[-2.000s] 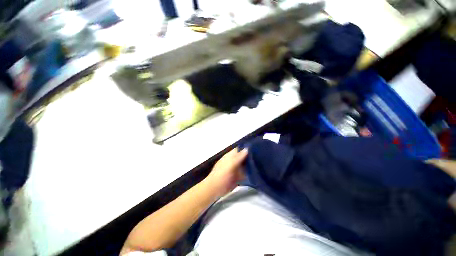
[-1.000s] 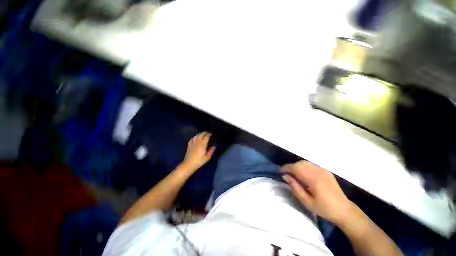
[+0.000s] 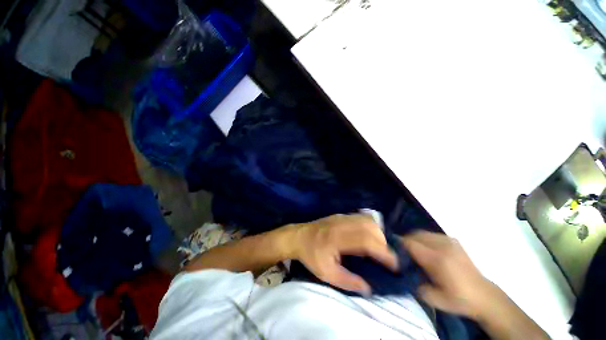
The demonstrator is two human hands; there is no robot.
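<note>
A dark navy cloth [image 3: 392, 273] is bunched in my lap between my two hands, against a white shirt. My left hand [image 3: 342, 251] comes in from the left with its fingers and thumb curled on the cloth. My right hand [image 3: 448, 271] is blurred and holds the cloth's right side; its fingertips are partly hidden. More navy cloth [image 3: 279, 166] hangs in a heap below the table edge, left of the hands. A small white patch shows just above my left hand.
The white table [image 3: 425, 126] runs diagonally at the right, with a lit machine plate [image 3: 575, 206] on it. A blue crate [image 3: 226, 83] with clear plastic stands at upper left, beside a white sheet [image 3: 237, 106]. Red cloth [image 3: 73, 143] and a round blue bundle [image 3: 109, 239] lie at left.
The view has turned further left toward the floor and crate. My hands, apart a second ago, are now close together on navy cloth in my lap.
</note>
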